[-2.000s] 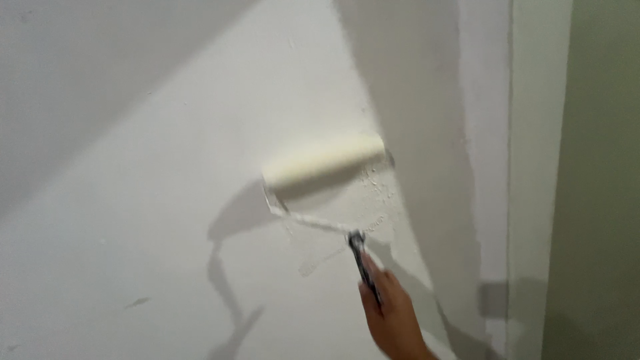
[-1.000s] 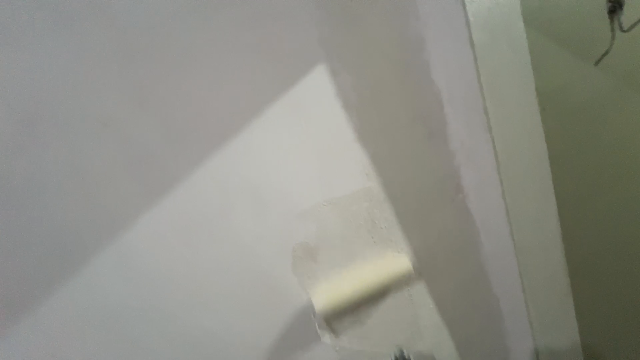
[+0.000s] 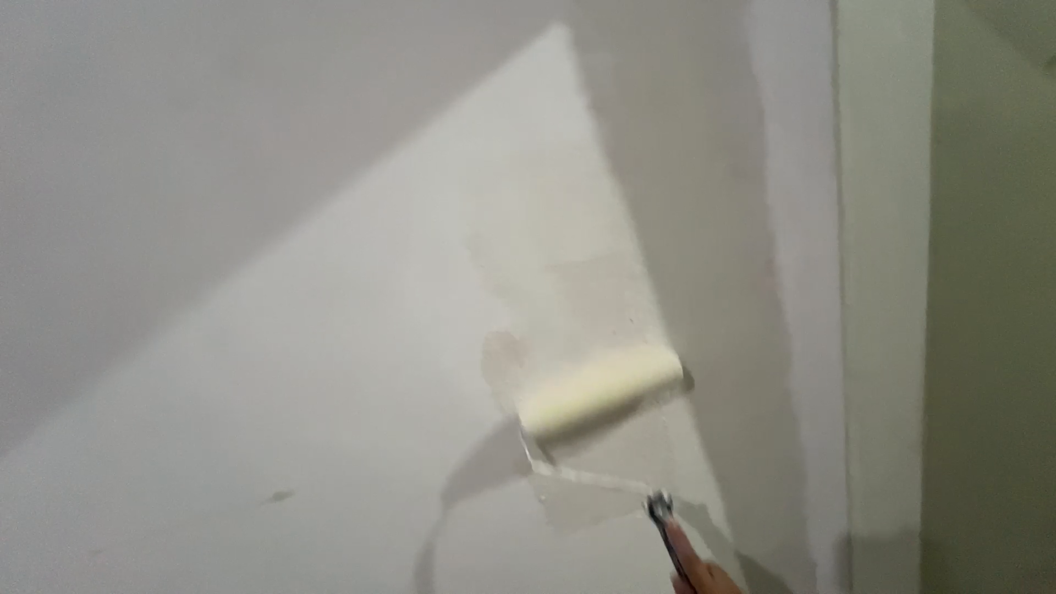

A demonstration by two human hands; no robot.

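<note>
A paint roller with a cream-coloured sleeve (image 3: 606, 392) lies against a pale wall (image 3: 371, 355), tilted with its right end higher. Its wire frame bends down from the sleeve's left end to a dark handle (image 3: 667, 528). One hand, which looks like my right hand (image 3: 705, 576), is closed around that handle at the bottom edge; most of it is cut off by the frame. Around the sleeve the wall carries a patch of wet-looking paint (image 3: 594, 289). My left hand is out of view.
To the right of the lit wall area runs a darker shaded band (image 3: 701, 247), then a pale vertical trim strip (image 3: 883, 247) and a greenish wall (image 3: 990, 330). A small dark mark (image 3: 282, 496) shows on the wall at lower left. The roller's shadow falls beside it.
The roller has moved over the wall, and the wet-looking patch now reaches above it, higher than two seconds ago. The hand, out of view one second ago, shows again at the bottom edge.
</note>
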